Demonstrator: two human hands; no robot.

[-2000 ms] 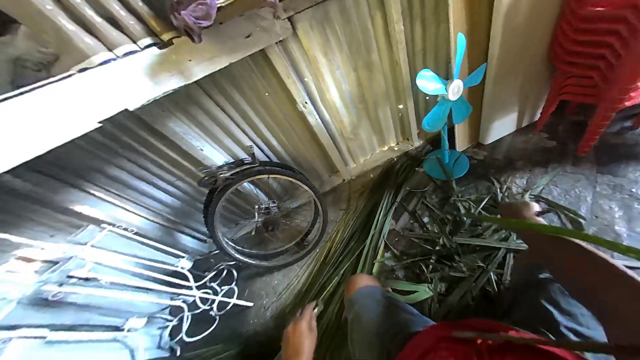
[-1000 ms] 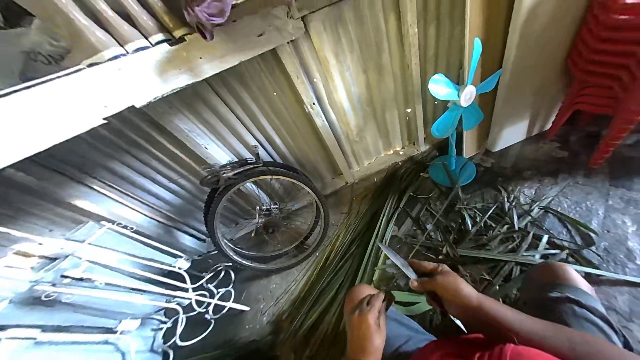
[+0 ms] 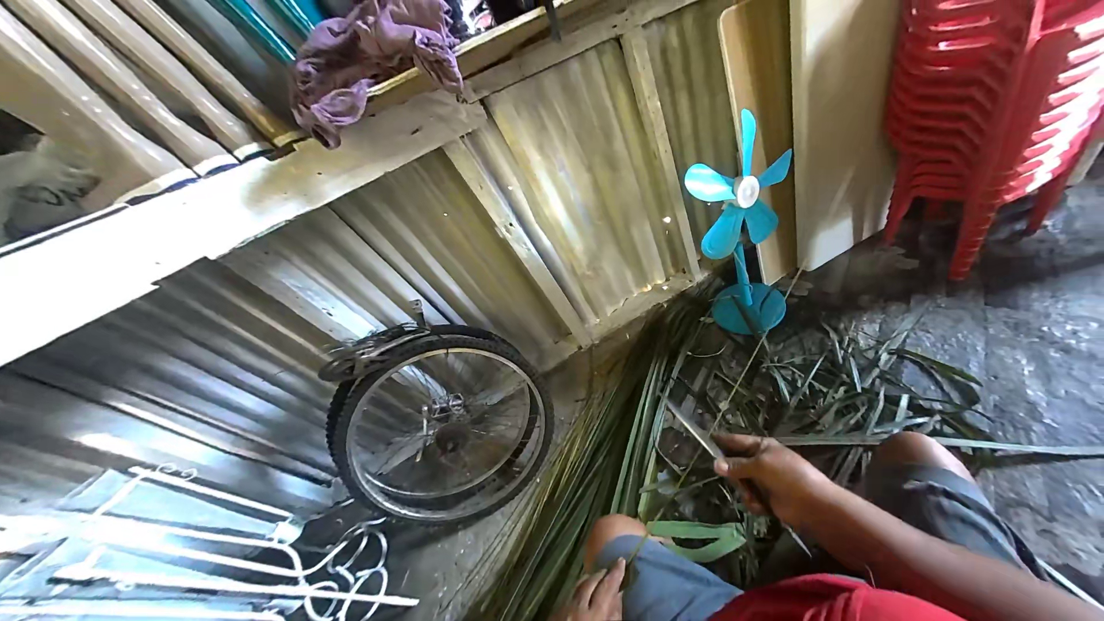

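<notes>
My right hand [image 3: 763, 474] grips a knife [image 3: 694, 429], its blade pointing up and to the left over the leaf scraps. Low in the view, my left hand [image 3: 597, 595] is by my knee, its fingers at the lower end of a thin leaf strip [image 3: 740, 379] that runs up toward the fan; part of this hand is cut off by the frame. Long green leaf strips [image 3: 595, 466] lie in a bundle left of my knees. Cut leaf scraps [image 3: 845, 379] are heaped on the floor beyond the knife. A looped green strip [image 3: 703, 542] rests near my thigh.
A turquoise fan [image 3: 740, 203] stands by the corrugated metal wall [image 3: 569, 198]. Bicycle wheels [image 3: 444, 431] lean against that wall. White metal frames [image 3: 207, 569] lie at the lower left. Stacked red plastic chairs [image 3: 975, 121] are at the upper right, and a purple cloth [image 3: 375, 56] hangs above.
The left hand has moved down and left, away from the knife hand, since one second ago. Two seconds ago the right hand was low and no knife was plainly visible.
</notes>
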